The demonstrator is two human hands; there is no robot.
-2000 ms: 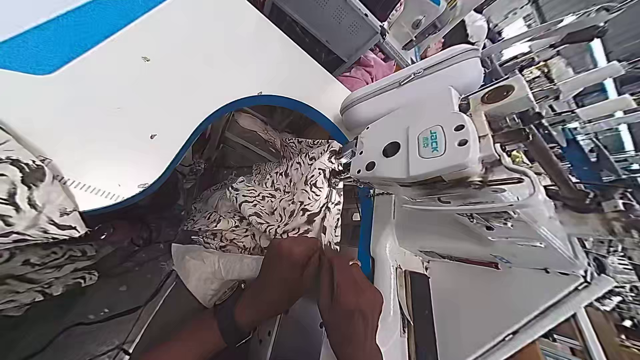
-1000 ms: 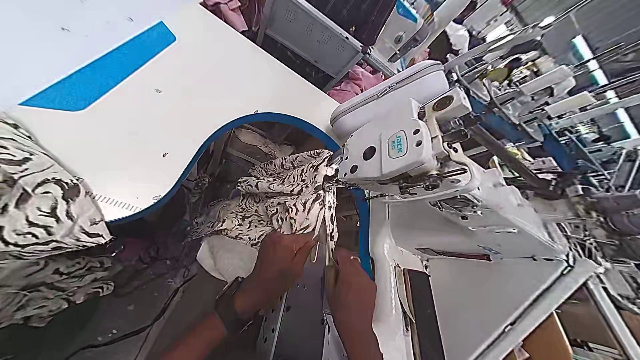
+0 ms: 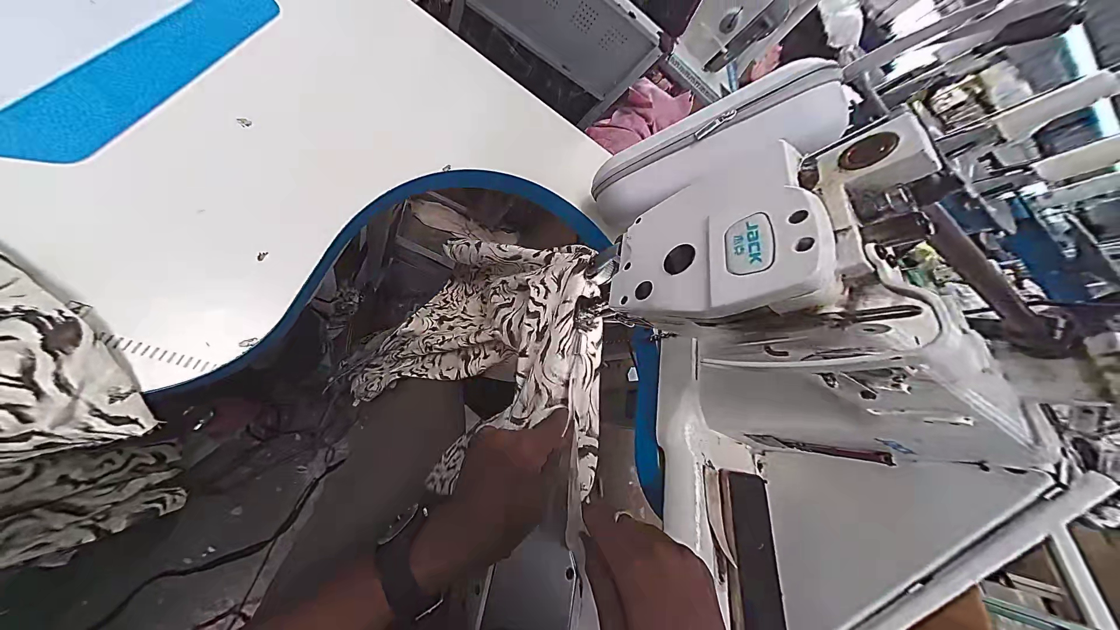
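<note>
A black-and-white patterned fabric piece (image 3: pixel 525 324) runs from under the needle area of a white Jack industrial sewing machine (image 3: pixel 726 262) down to my hands. My left hand (image 3: pixel 512 472), with a dark watch (image 3: pixel 402 560) on its wrist, grips the fabric's lower part. My right hand (image 3: pixel 647 560) is just right of it and lower, its fingers closed at the fabric's lower edge strip. The fingertips of both hands are partly hidden.
A white table top (image 3: pixel 420 96) with a blue-edged cutout lies left of the machine. More patterned fabric (image 3: pixel 70 376) hangs over its left edge. A white zippered case (image 3: pixel 726 131) sits behind the machine head, near pink cloth (image 3: pixel 643 114). Dark cables (image 3: pixel 254 547) run below.
The hands have moved lower, away from the machine head, and a longer stretch of fabric now shows between them and the needle area.
</note>
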